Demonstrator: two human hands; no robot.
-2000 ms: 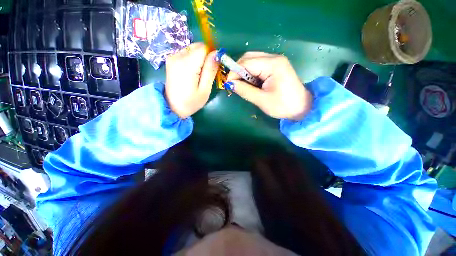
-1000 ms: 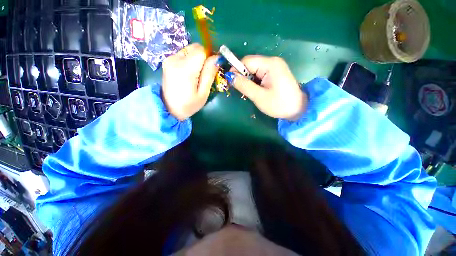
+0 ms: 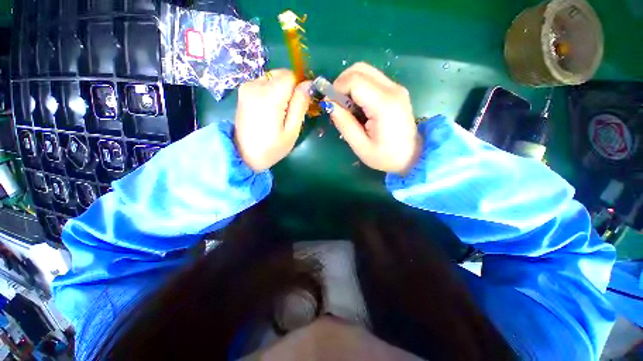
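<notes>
An amber flexible circuit strip (image 3: 296,51) with a toothed right edge stands out above my left hand (image 3: 269,120), which pinches it. Its lower end shows between my hands, partly hidden by the fingers. My right hand (image 3: 377,116) is closed around a slim silver-grey handheld tool (image 3: 331,92). The tool's upper-left end is close to my left thumb and the strip. Its working tip cannot be made out. A tiny bit (image 3: 321,132) shows just below the hands, over the green mat (image 3: 395,35).
Black blister trays (image 3: 63,63) with squarish modules stand at left, beside a clear crinkled bag (image 3: 211,53) with a red-and-white label. A tan round tub (image 3: 529,53) is upper right. A black phone-like rectangle (image 3: 499,113) and a black fan unit (image 3: 610,137) are at right.
My right hand has shifted slightly left and its fingers have risen. The tool's end now sits lower, by my left thumb. The strip has tilted slightly, and my left hand has barely moved.
</notes>
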